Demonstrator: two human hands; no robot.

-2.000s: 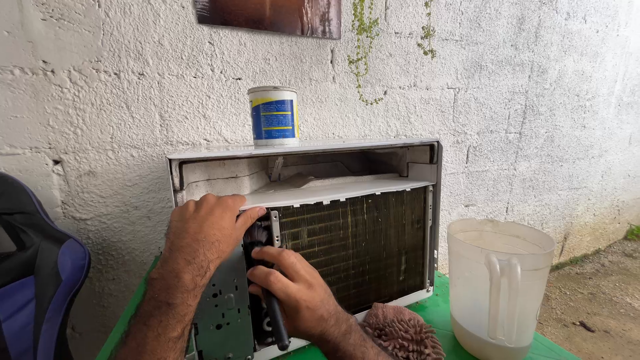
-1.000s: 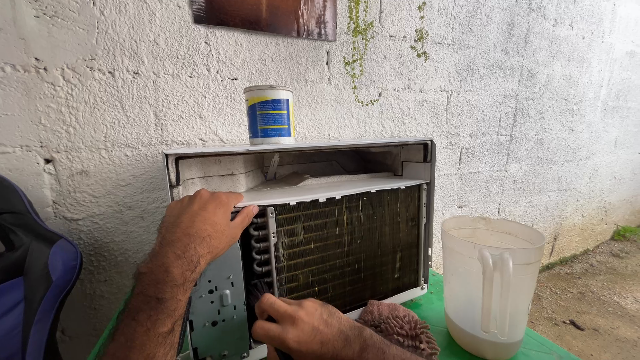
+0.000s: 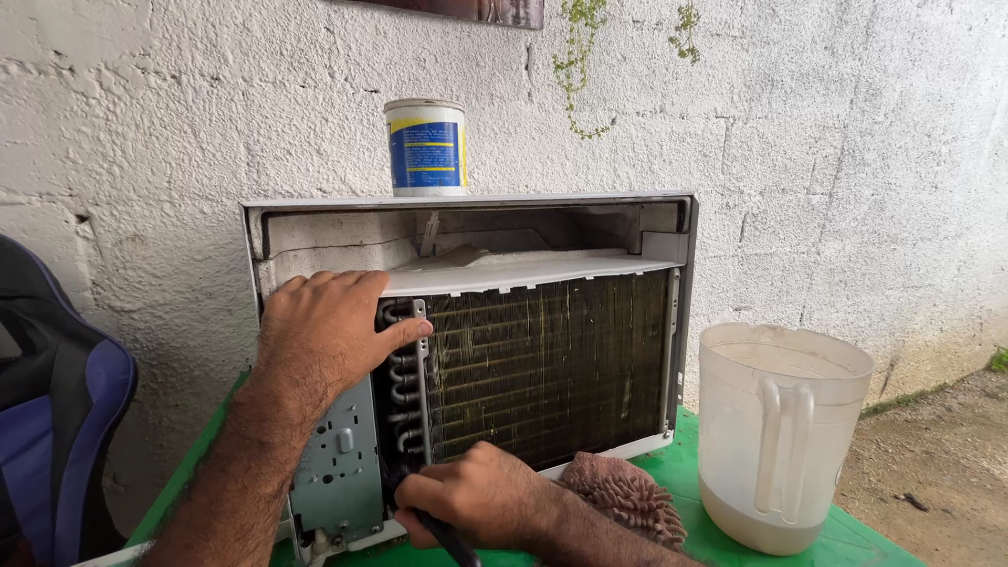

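Observation:
An opened window air conditioner (image 3: 472,198) stands on a green table, its dark finned coil (image 3: 551,362) facing me. My left hand (image 3: 323,327) rests on the unit's upper left, fingers over the white plastic ledge (image 3: 535,274) and thumb near the coil's metal end plate. Low at the coil's left side, my right hand (image 3: 472,496) is closed around the black handle of a brush (image 3: 445,539). The brush's dark bristles are mostly hidden in the gap by the curved copper-type tubes (image 3: 405,394). Left of that gap is a grey-green metal panel (image 3: 339,465).
On top of the unit stands a white tub with a blue and yellow label (image 3: 426,150). A brown microfibre mitt or cloth (image 3: 622,496) lies in front, beside a translucent plastic jug (image 3: 780,441) holding cloudy liquid on the green table (image 3: 850,543). A black and blue chair (image 3: 63,409) is at left.
My right hand and the brush have moved down along the tubes, from the upper part of the gap to its bottom. My left hand has stayed on the unit's upper left.

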